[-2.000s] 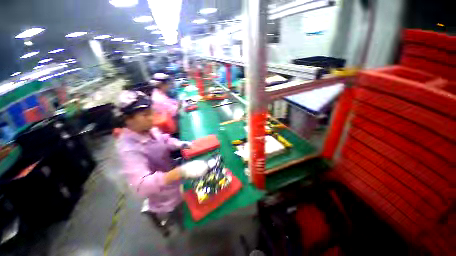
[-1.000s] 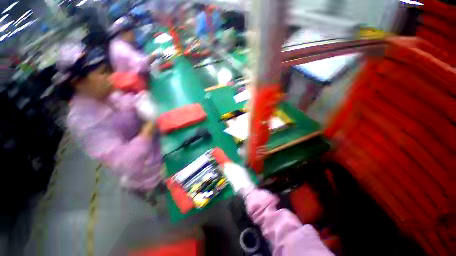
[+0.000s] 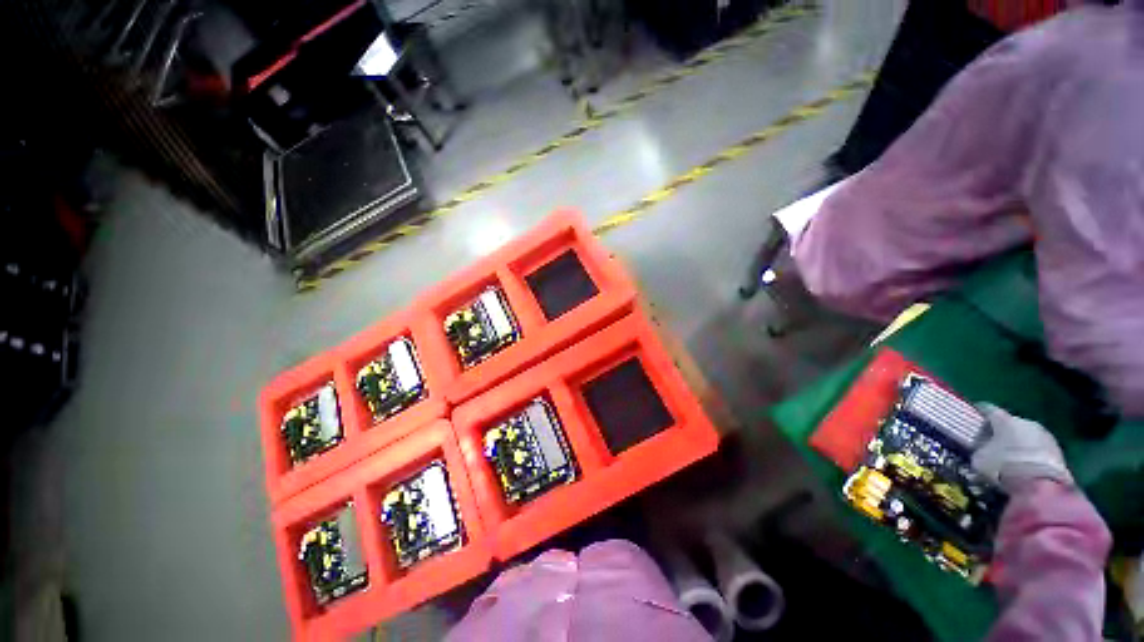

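Observation:
A circuit board (image 3: 926,470) with a silver ribbed block and yellow parts lies over a red foam pad (image 3: 856,399) on the green bench at the right. My right hand (image 3: 1022,449), in a white glove with a pink sleeve, grips the board's edge beside the silver block; its fingertips are partly hidden. My left hand is not in view. Red foam trays (image 3: 471,495) lie side by side in the middle. Several pockets hold boards, such as this seated board (image 3: 529,452). Two pockets at the trays' right end show dark, empty bottoms.
A person in a pink smock (image 3: 953,163) is at the green bench (image 3: 991,307), upper right. A black flat cart (image 3: 341,182) stands on the grey floor at upper left, near yellow-black floor lines. Pale pipe ends (image 3: 753,599) show at the bottom, between the trays and bench.
The view has swung down and left, bringing the foam trays into full view. My right hand has moved from the red pad's edge to the board's edge by the silver block.

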